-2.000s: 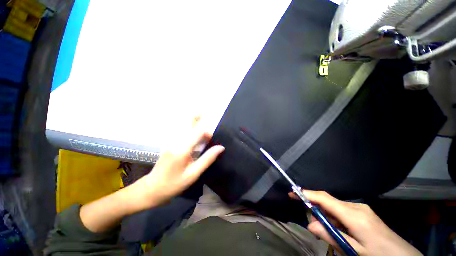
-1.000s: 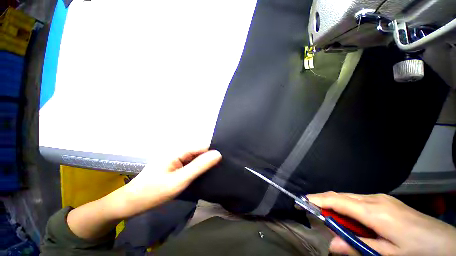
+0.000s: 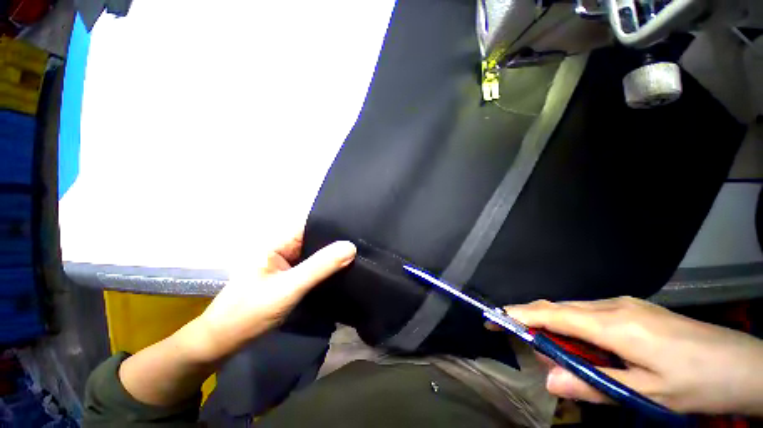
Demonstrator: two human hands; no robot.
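A large black cloth panel (image 3: pixel 401 167) lies from under the presser foot (image 3: pixel 490 84) down to the table's front edge and over my lap. A narrow grey strip (image 3: pixel 494 217) runs diagonally across it. My left hand (image 3: pixel 280 280) grips the panel's left edge, thumb on top, fingers partly hidden beneath. A faint line of stitches shows beside the thumb. My right hand (image 3: pixel 623 347) holds scissors (image 3: pixel 510 322) with dark blue and red handles. The blades look closed, their tip over the cloth near the stitch line; whether it touches the cloth I cannot tell.
The pale machine head (image 3: pixel 560 33) with a knurled knob (image 3: pixel 652 84) stands at upper right. The white table (image 3: pixel 192 142) has a blue left edge and a ruler strip along the front. A yellow bin (image 3: pixel 151 322) sits below; coloured crates stand far left.
The view has shifted, so machine and cloth sit further left. My right hand has changed its hold on the scissors, whose red handle now shows. My left thumb now lies beside the visible stitch line.
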